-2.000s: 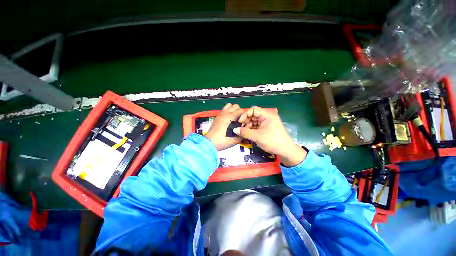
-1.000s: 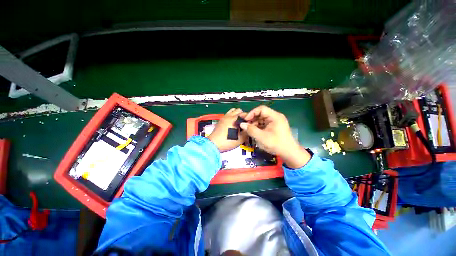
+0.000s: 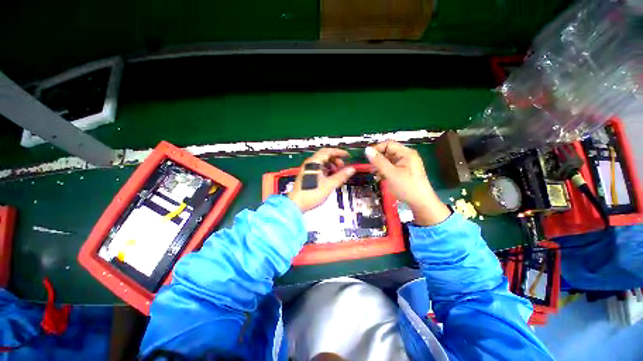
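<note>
An opened tablet (image 3: pixel 342 218) in a red-orange frame (image 3: pixel 338 253) lies in front of me, with white and dark insides. My left hand (image 3: pixel 321 185) is above its upper left part, thumb and fingers curled close together. A small black square (image 3: pixel 309 182) and a black band (image 3: pixel 314 167) show against this hand; something dark between the fingertips is too small to tell. My right hand (image 3: pixel 403 175) is above the frame's upper right corner, thumb and forefinger close together; whether they pinch anything is unclear. The hands are apart.
Another framed tablet (image 3: pixel 158 218) lies tilted at left. At right are a brown block (image 3: pixel 452 156), pale yellow pieces (image 3: pixel 465 207), a round amber jar (image 3: pixel 499 194), a soldering stand (image 3: pixel 557 195), crinkled clear plastic (image 3: pixel 557 84) and more framed tablets (image 3: pixel 612 173). A white frame (image 3: pixel 109 99) is beyond the bench edge.
My hands were together over the tablet; now they are apart, the right one moved right. The black square now lies further left with my left hand, and more of the tablet shows.
</note>
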